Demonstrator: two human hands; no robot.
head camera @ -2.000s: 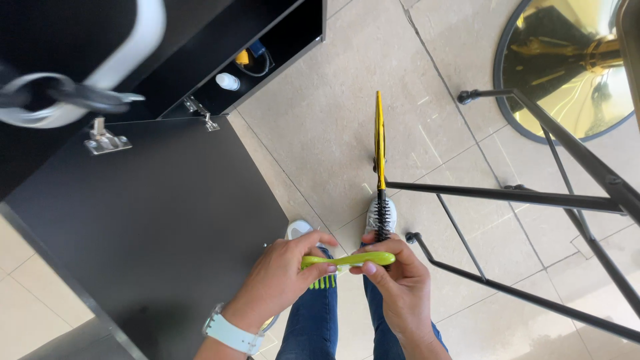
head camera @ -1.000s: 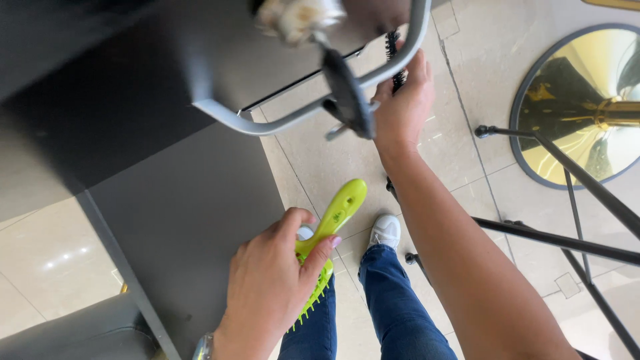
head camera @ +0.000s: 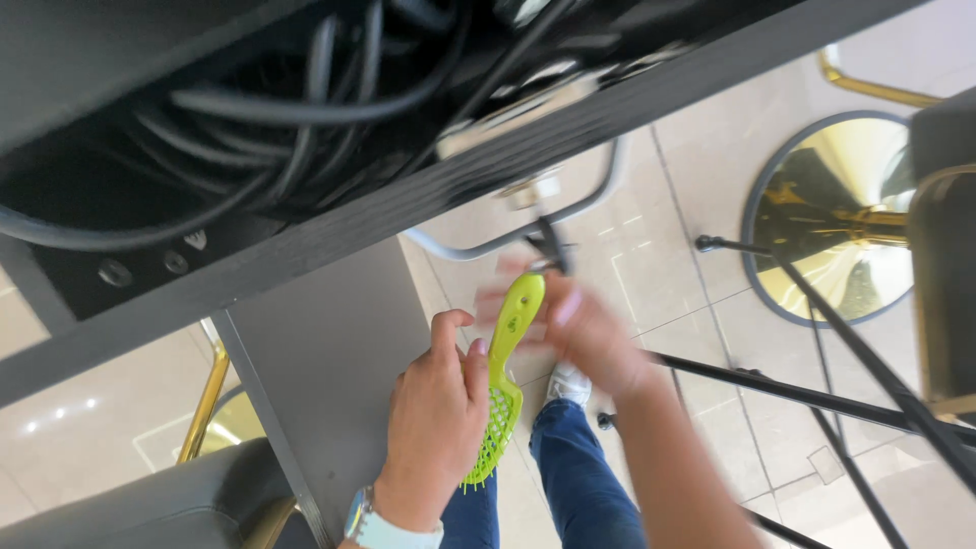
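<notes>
A lime-green vented hairbrush (head camera: 499,381) is held in my left hand (head camera: 438,415), bristles down and handle pointing up. Blurred by motion, my right hand (head camera: 587,328) is beside the brush's handle end, its fingers partly behind the handle; whether it touches the brush or holds anything is unclear. Just above the handle end, a dark clip-like object (head camera: 553,244) hangs near a grey metal drawer handle (head camera: 496,248). My left wrist has a watch with a pale band.
Coiled dark cables (head camera: 305,114) lie in an open black drawer (head camera: 267,267) close to the camera. A dark cabinet door (head camera: 328,366) is below. Black metal legs (head camera: 785,393) and a round gold chair base (head camera: 831,221) stand at right; a grey padded chair (head camera: 183,496) is at lower left.
The drawer with cables has come into view, pulled out. The black-bristled brush seen earlier no longer shows. My right hand has come back from the cabinet to beside the green brush.
</notes>
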